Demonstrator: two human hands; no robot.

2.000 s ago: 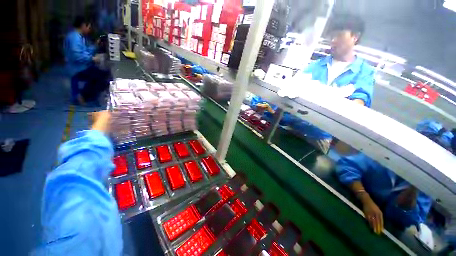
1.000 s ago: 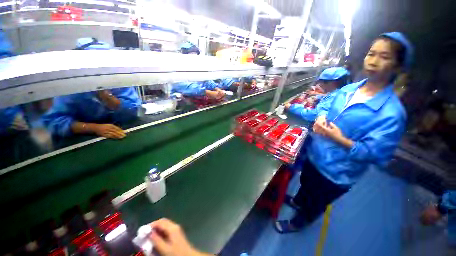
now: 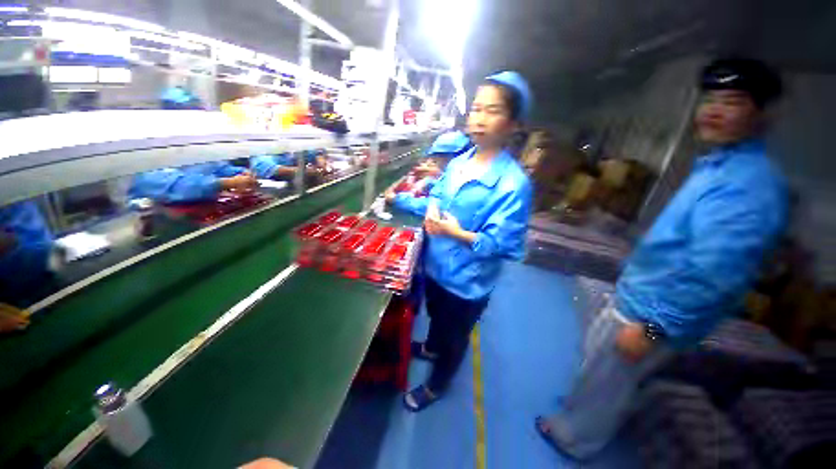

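The white pump bottle (image 3: 123, 423) with a silver top stands near the belt edge at the lower left. Stacked clear trays of red phones (image 3: 357, 249) sit at the far end of the dark green bench (image 3: 266, 366). A small blurred piece of a hand, likely my right hand (image 3: 267, 463), shows at the bottom edge, cut off; its fingers and anything in them are hidden. My left hand is not in view.
A person in blue stands beside the bench end (image 3: 478, 215). Another person in blue stands on the right (image 3: 701, 247). A red stool (image 3: 392, 343) is under the bench end. A white post (image 3: 378, 119) rises by the belt. Workers' arms line the belt's far side.
The view has swung right. The open phones and the white cloth in my right hand have left the picture. The bottle now shows farther left, and the person on the right has come into view.
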